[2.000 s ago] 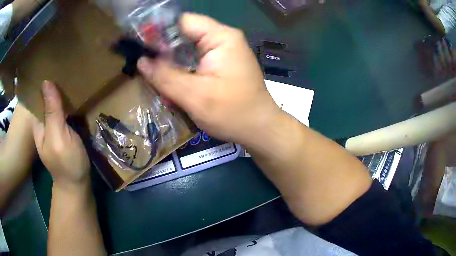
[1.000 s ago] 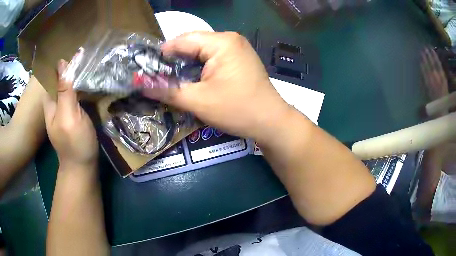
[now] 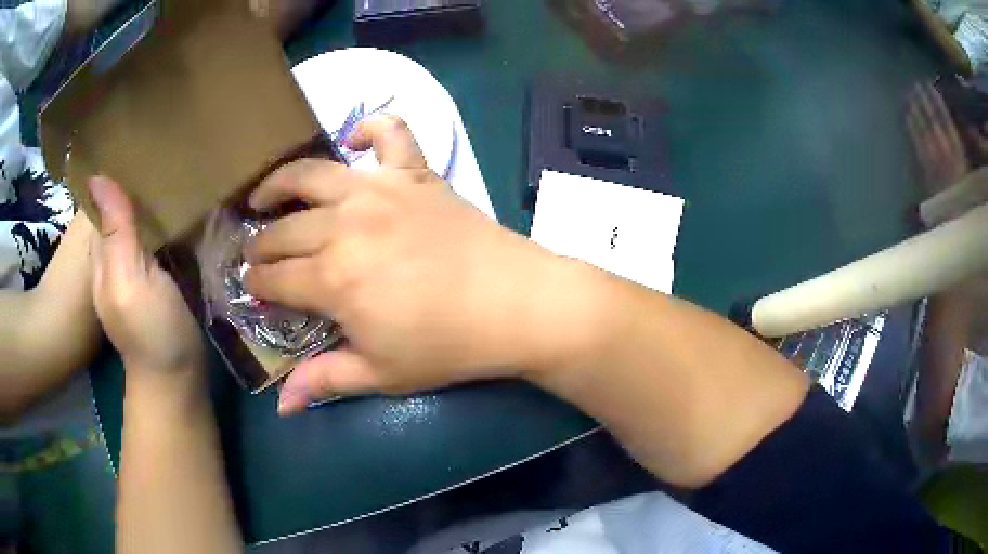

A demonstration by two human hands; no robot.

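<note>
An open product box with a brown cardboard inside is tilted at the left, its lid raised. My left hand holds its left side, thumb against the brown inside. My right hand is over the box's lower part, its fingers on clear plastic bags of accessories inside. The hand hides much of the bags, so its grip on them cannot be told. A black inner tray with a small black device lies to the right, with a white leaflet at its near edge.
The white scale lies behind the box, partly covered by my right hand. A pale round pole stands at the right, with printed items beneath. A black box is at the far edge. Other people's arms show at both sides.
The bag with the red part has gone from above the box down into it, my right hand with it. The box has shifted slightly, uncovering more of the scale plate.
</note>
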